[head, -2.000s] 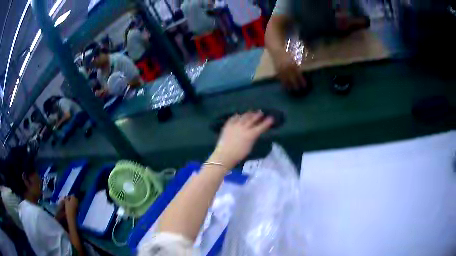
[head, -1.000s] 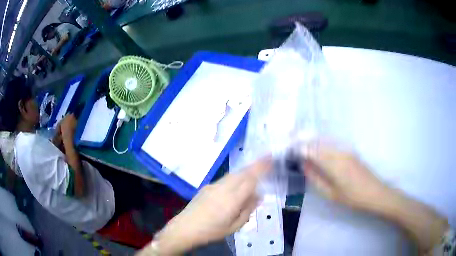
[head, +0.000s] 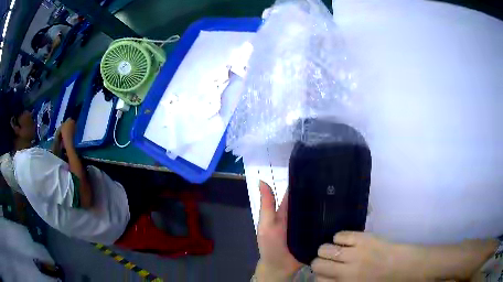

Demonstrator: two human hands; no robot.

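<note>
A black oval plastic housing (head: 329,193) with a small pale printed mark lies upright in view, right of centre. Its top end is inside the mouth of a clear, crinkled bubble wrap bag (head: 300,71). My left hand (head: 274,242) holds the housing's lower left side, thumb pointing up. My right hand (head: 353,256), with a ring, grips its lower right end with the fingers over the face. A white sticker sheet (head: 268,176) is partly hidden behind the housing and the left hand.
A white foam sheet (head: 430,121) covers the bench at right. A blue tray (head: 144,118) holds white scraps. A green fan (head: 126,67) with a cable stands left of it. A seated person (head: 66,193) works at far left, near a red stool (head: 165,237).
The view has shifted. The black housing now shows clearly, partly out of the bag, with both hands on its lower end. Earlier the hands were blurred at the bag's mouth.
</note>
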